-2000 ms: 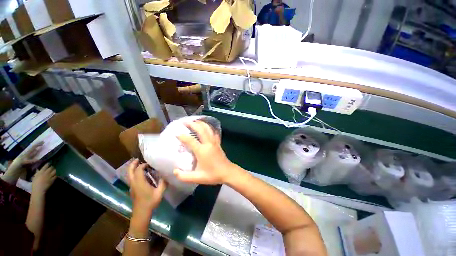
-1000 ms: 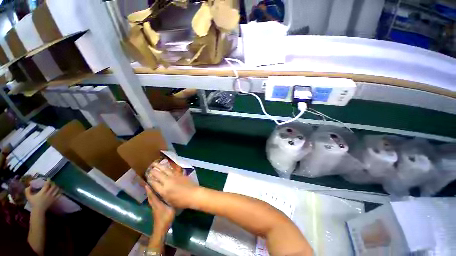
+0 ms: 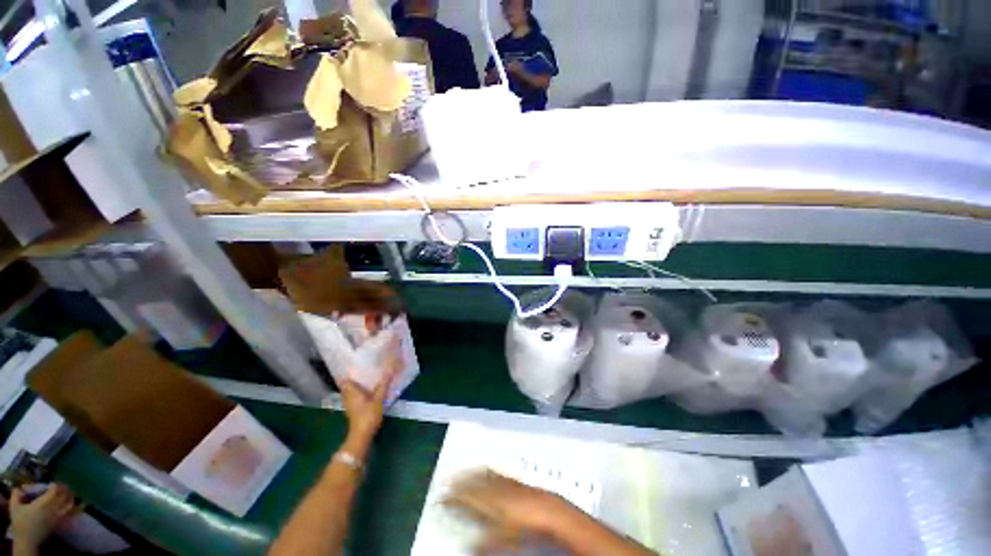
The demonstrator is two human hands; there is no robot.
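Note:
My left hand (image 3: 367,393), with a bracelet at the wrist, holds the front of a white retail box (image 3: 400,364) beside the shelf post. The box's brown flap is up and something wrapped shows inside its top. My right hand (image 3: 489,502) is blurred over the white sheet (image 3: 462,451), and nothing shows in it. Several bagged white units (image 3: 546,353) with dark spots on top stand in a row at the right, behind the sheet.
Open retail boxes (image 3: 234,458) stand at the left on the green bench. Another box (image 3: 777,527) lies front right, beside translucent sleeves (image 3: 956,489). The shelf above carries a power strip (image 3: 652,230) and torn carton (image 3: 375,136). Another worker's hand (image 3: 41,510) is lower left.
The filled box has moved from the front row to beside the post, with my left hand on it. My right hand has left it and moved right over the sheet. The view has shifted right.

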